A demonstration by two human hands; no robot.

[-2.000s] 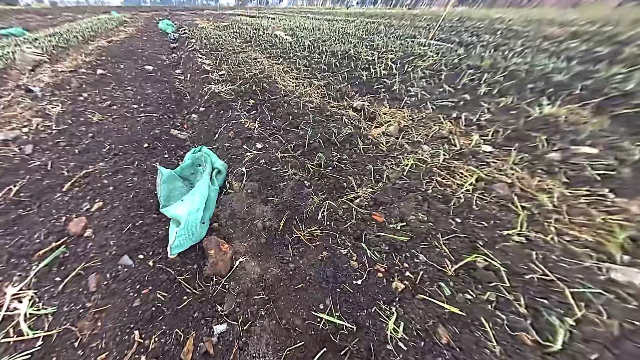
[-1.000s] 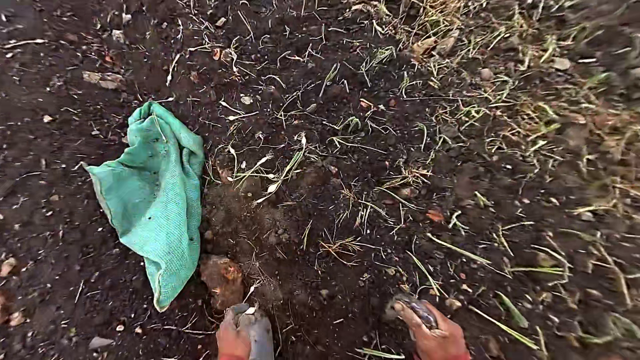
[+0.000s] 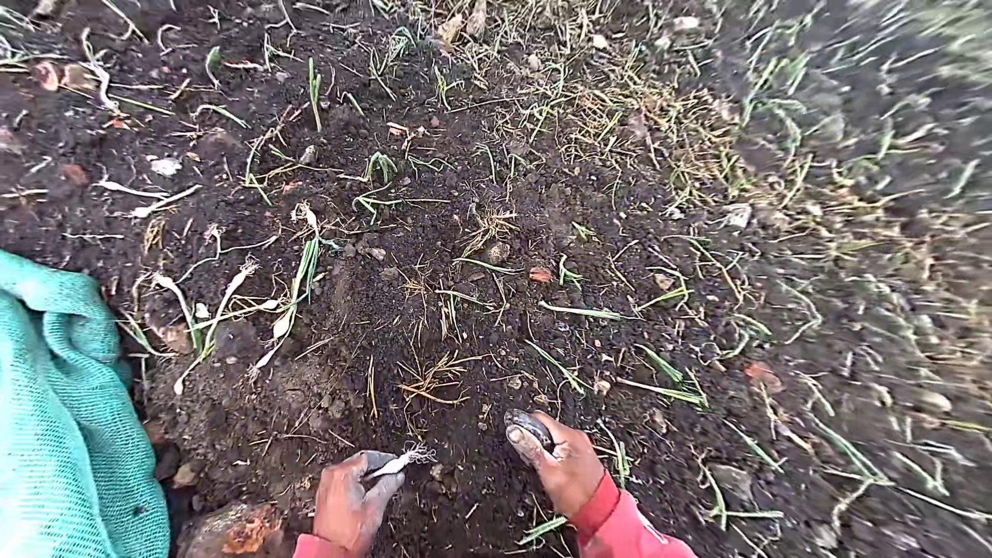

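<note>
My left hand [image 3: 353, 500], dusted with soil, pinches a small white bulb with roots [image 3: 403, 462] between thumb and fingers; its roots point right. To its right, my right hand [image 3: 554, 461] is closed around a dark, smooth object [image 3: 530, 431], possibly a stone or tool; what it is I cannot tell. Both hands are low over dark soil. Up and left of my left hand lie several uprooted onion-like seedlings [image 3: 291, 310] with white bulbs and green leaves. Green mesh cloth or sack [image 3: 74, 434] lies at the left edge.
A brownish rock [image 3: 232, 533] sits between the green mesh and my left hand. Loose green shoots [image 3: 589, 311], dry grass [image 3: 674, 139] and small stones are scattered over the soil. Denser, blurred plants fill the upper right.
The view has tilted down and come closer to the ground. Neither hand shows two seconds ago; both show at the bottom one second ago. The bulb is now clearly visible in my left hand.
</note>
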